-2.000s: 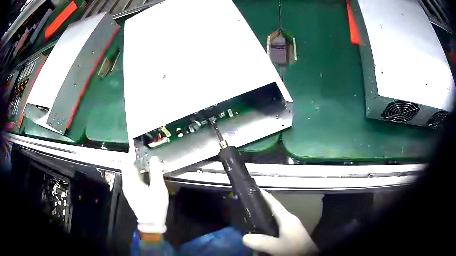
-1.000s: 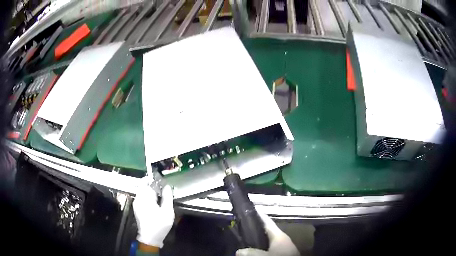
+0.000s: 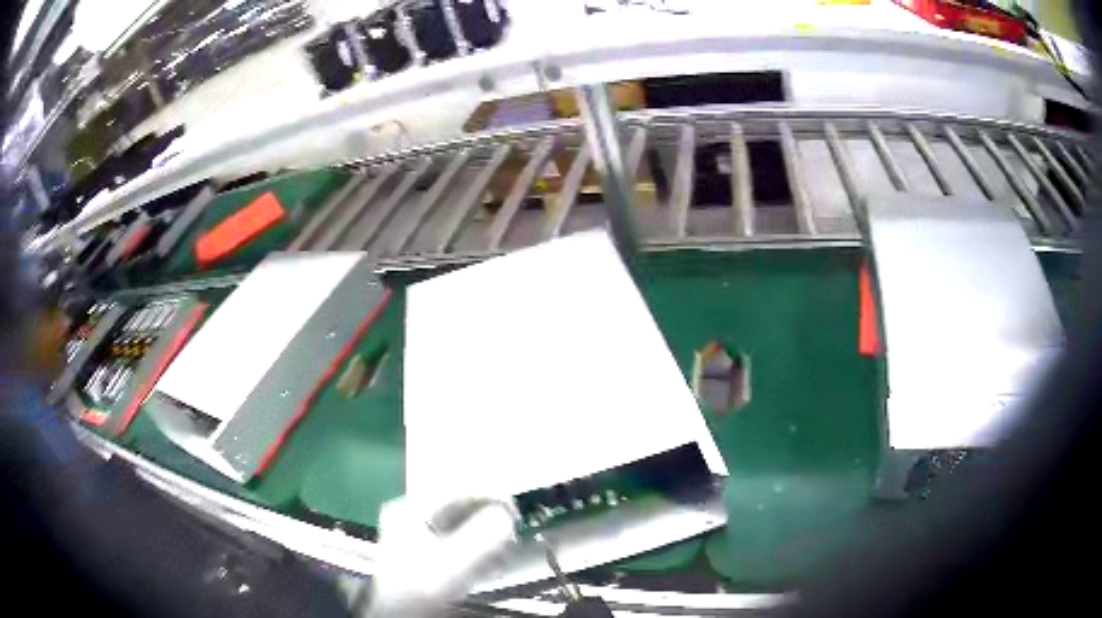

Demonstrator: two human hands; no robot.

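The large white enclosure [image 3: 538, 362] lies on the green pallet [image 3: 792, 483], its open end facing me. A green circuit board [image 3: 580, 505] shows inside. My left hand [image 3: 447, 549], white-gloved and blurred, is at the left of the open end; whether it grips anything cannot be told. The tip of the black electric screwdriver [image 3: 586, 604] shows at the bottom edge, its thin bit pointing into the open end. My right hand is out of the picture below.
A second enclosure [image 3: 272, 350] lies on the left and a third [image 3: 961, 326] on the right. Metal rollers [image 3: 749, 181] run behind, with a white shelf [image 3: 532, 79] beyond. Red-orange pads [image 3: 239, 229] and an open unit [image 3: 139, 350] are at far left. A silver edge [image 3: 242, 519] runs in front.
The view has tilted up, so the units sit lower and the shelf shows. My left hand has moved right, over the enclosure's left front corner. My right hand has dropped out of view.
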